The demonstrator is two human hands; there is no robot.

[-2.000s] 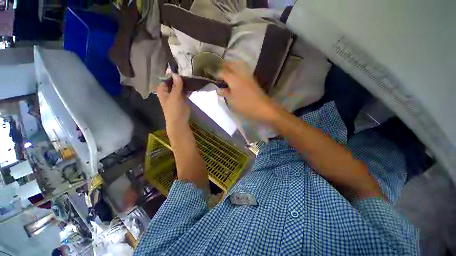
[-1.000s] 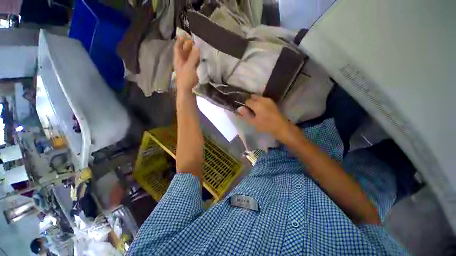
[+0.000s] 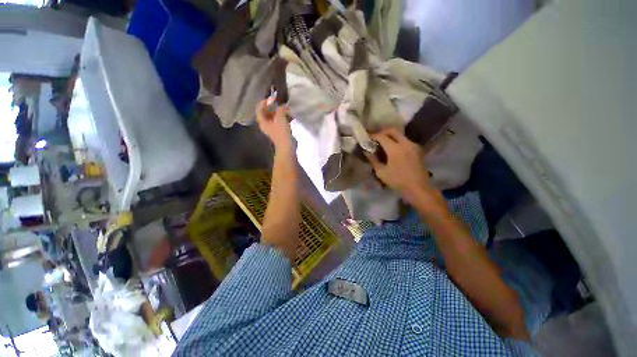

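Beige garment parts with dark brown bands (image 3: 429, 120) lie bunched in a layered pile over my lap. My right hand (image 3: 399, 162) grips a fold of beige cloth (image 3: 356, 111) at the pile's near edge, its fingertips partly hidden by my hand and the cloth. Whether it also holds a tool cannot be told. My left hand (image 3: 274, 122) is raised at the pile's left side, fingers bent together near a brown edge. A small whitish spot shows at its fingertips; what it is cannot be told. A dark-and-white checked patch (image 3: 300, 31) shows behind the pile.
More beige and brown cloth (image 3: 234, 77) hangs left of the pile. A yellow slatted crate (image 3: 262, 216) stands below my left arm. A blue bin (image 3: 174, 42) and a large white tub (image 3: 136, 118) are at the left. A pale table (image 3: 559, 90) fills the right side.
The brown band piece stretched between my hands earlier is no longer held out; cloth is bunched at my right hand. My left hand went up, then lower again, apart from my right. The pile has shifted.
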